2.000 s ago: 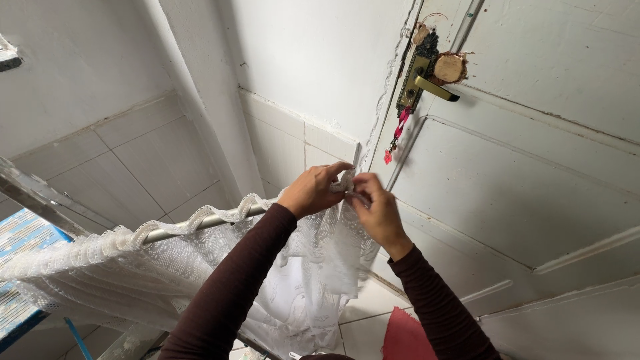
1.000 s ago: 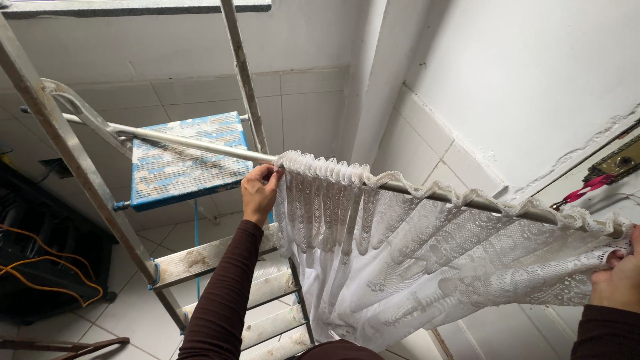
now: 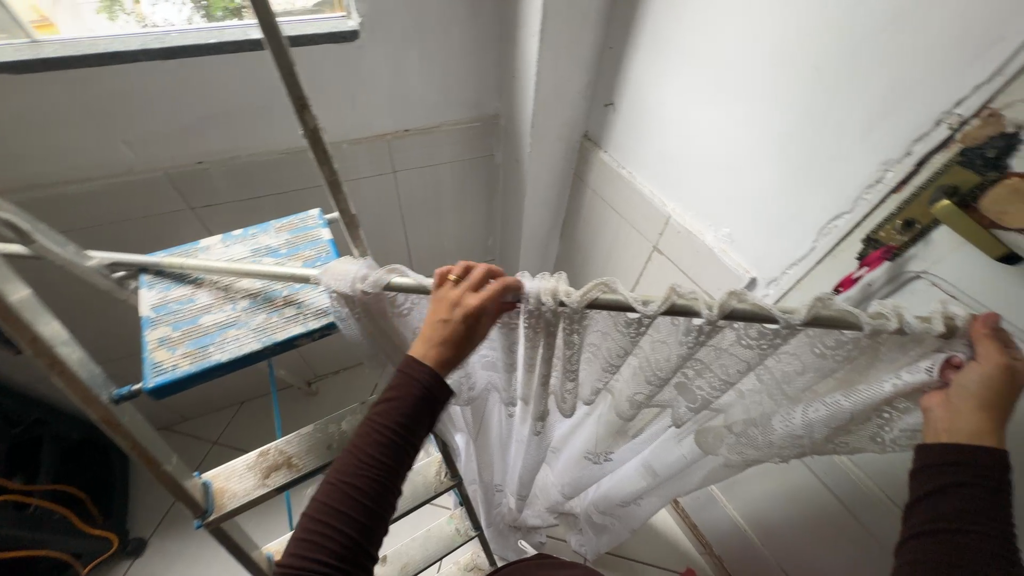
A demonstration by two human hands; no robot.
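A white lace curtain (image 3: 640, 376) hangs in gathers from a metal curtain rod (image 3: 216, 268), which runs across the view. My left hand (image 3: 466, 314), with a ring on one finger, grips the rod and the curtain's top edge near the middle. Part of the lace lies bunched on the rod to the left of that hand. At the right edge, my right hand (image 3: 972, 384) pinches the curtain at the rod's right end, with a fold of lace between thumb and fingers. The rod's tip is hidden there.
A metal stepladder (image 3: 280, 472) with a paint-spattered blue platform (image 3: 240, 300) stands at left, the rod passing over the platform. A door handle (image 3: 972, 232) with a pink tag (image 3: 864, 268) is at right. A window sill (image 3: 184, 48) is at upper left; orange cable (image 3: 60, 512) lies low at left.
My hands were together at the rod's right end two seconds ago; now they are far apart. Since one second ago, my left hand has moved right along the rod, and lace now shows on its left.
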